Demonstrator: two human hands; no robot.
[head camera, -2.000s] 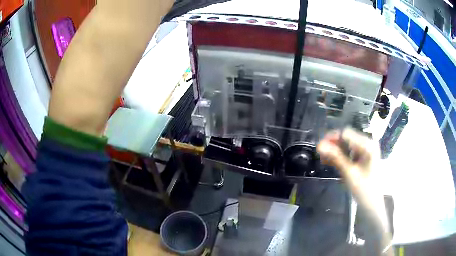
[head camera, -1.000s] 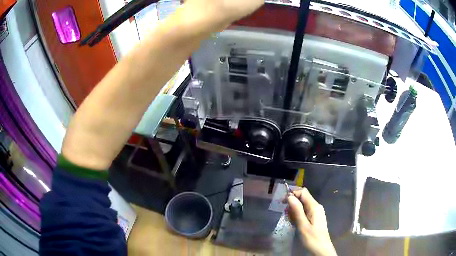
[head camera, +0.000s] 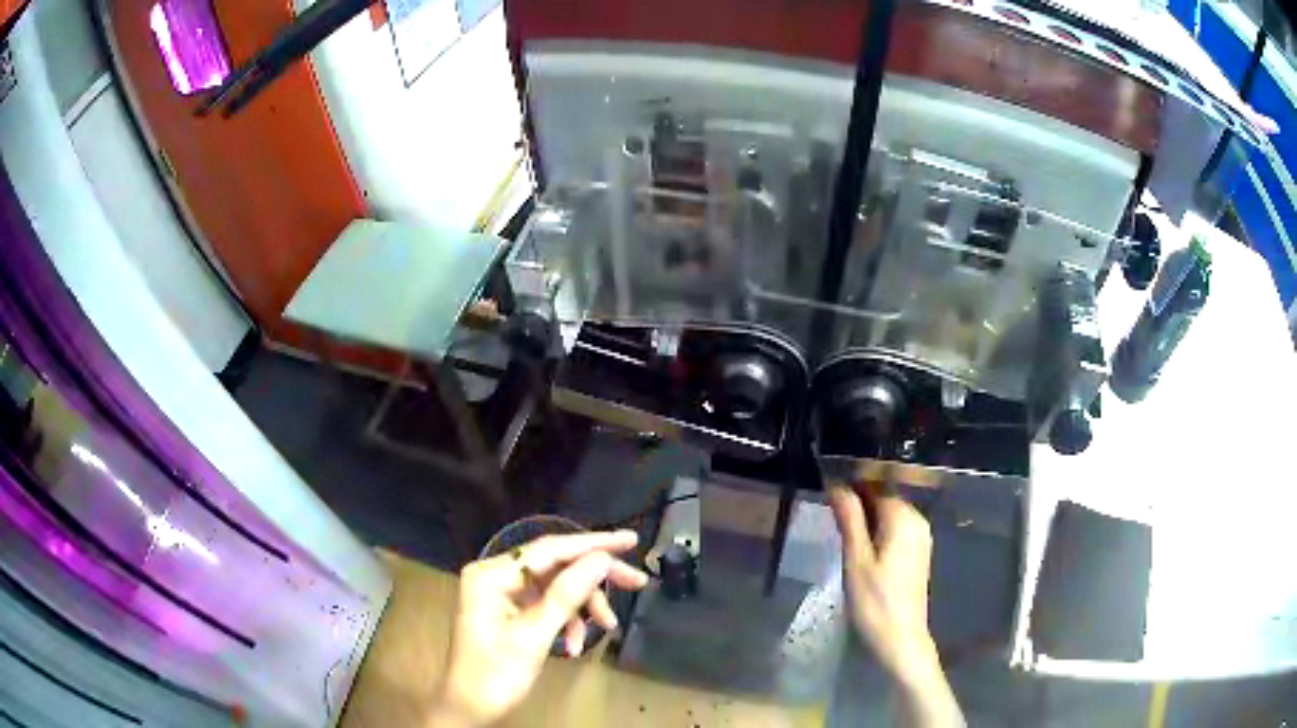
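Observation:
A long black strap (head camera: 856, 157) runs down in front of the machine (head camera: 626, 107) and passes between two round black rollers, the left one (head camera: 747, 387) and the right one (head camera: 861, 408). Its lower part shows below them. Clear guards (head camera: 782, 256) stand above the rollers. My right hand (head camera: 893, 569) is just below the right paint tray (head camera: 925, 469), beside the strap, with fingers curled. Its fingertips are blurred, and I cannot tell whether they hold anything. My left hand (head camera: 534, 612) is at lower centre-left, palm partly up, with fingers apart and nothing visible in it.
A bucket (head camera: 529, 529) is mostly hidden behind my left hand. A small table with a pale green top (head camera: 398, 285) stands left of the machine. A dark bottle (head camera: 1164, 320) and black pad (head camera: 1092, 580) are on the white table at right. Purple-lit strips hang at far left.
My left hand has come down from the top of the view to beside the bucket. My right hand has moved slightly up towards the right tray. The view has shifted.

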